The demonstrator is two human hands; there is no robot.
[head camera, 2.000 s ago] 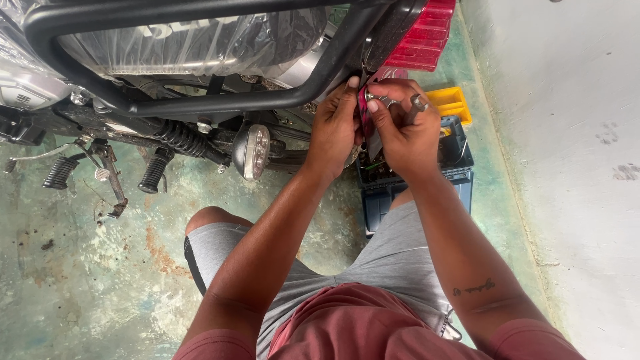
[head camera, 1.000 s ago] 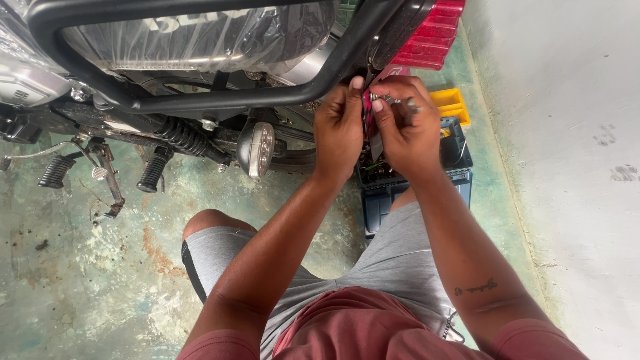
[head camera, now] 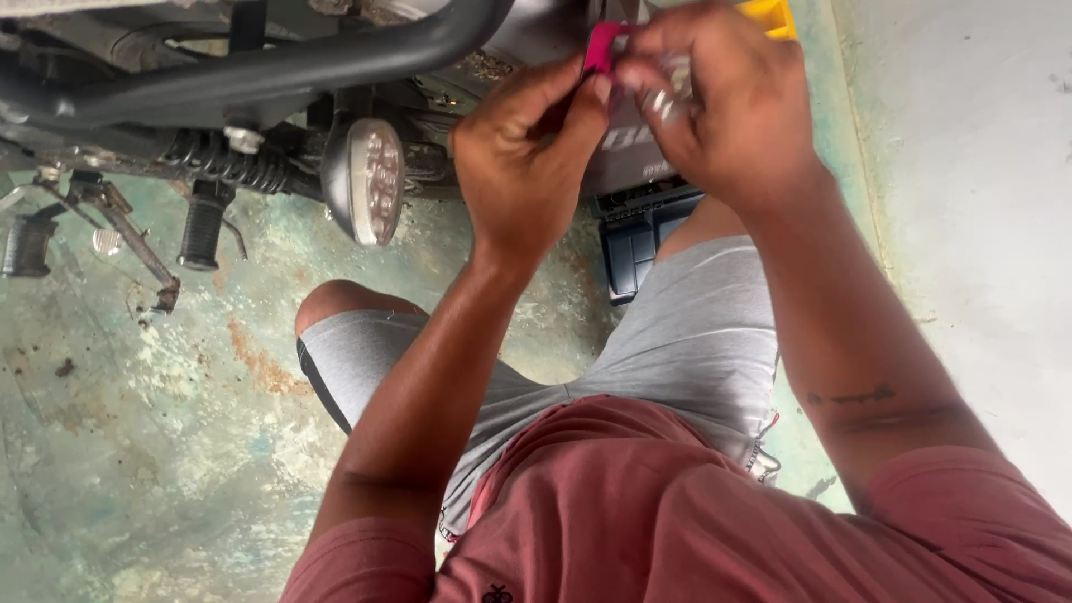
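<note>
Near the top of the view, my left hand [head camera: 532, 155] pinches a small magenta piece [head camera: 600, 48] between thumb and fingers. My right hand [head camera: 724, 100] is at the right side of that piece, blurred by motion, with its fingers curled around a shiny metal thing [head camera: 666, 100] that is too blurred to name. Behind both hands is a dark grey panel [head camera: 624, 155] with pale lettering. A black tubular rail [head camera: 276, 75] of a motorcycle runs left of the hands, with an indicator lamp [head camera: 377, 182] below it.
A dark blue toolbox [head camera: 630, 260] lies on the worn green floor [head camera: 167, 435] beside my leg, and a yellow tray [head camera: 770, 17] shows behind my right hand. Footpegs [head camera: 205, 226] and a spring shock absorber [head camera: 226, 159] are at the left. A pale wall [head camera: 963, 167] bounds the right.
The view has moved markedly; the motorcycle's rail and the hands sit higher in it. The magenta piece remains at my hands, and my right hand's fingers have shifted beside it.
</note>
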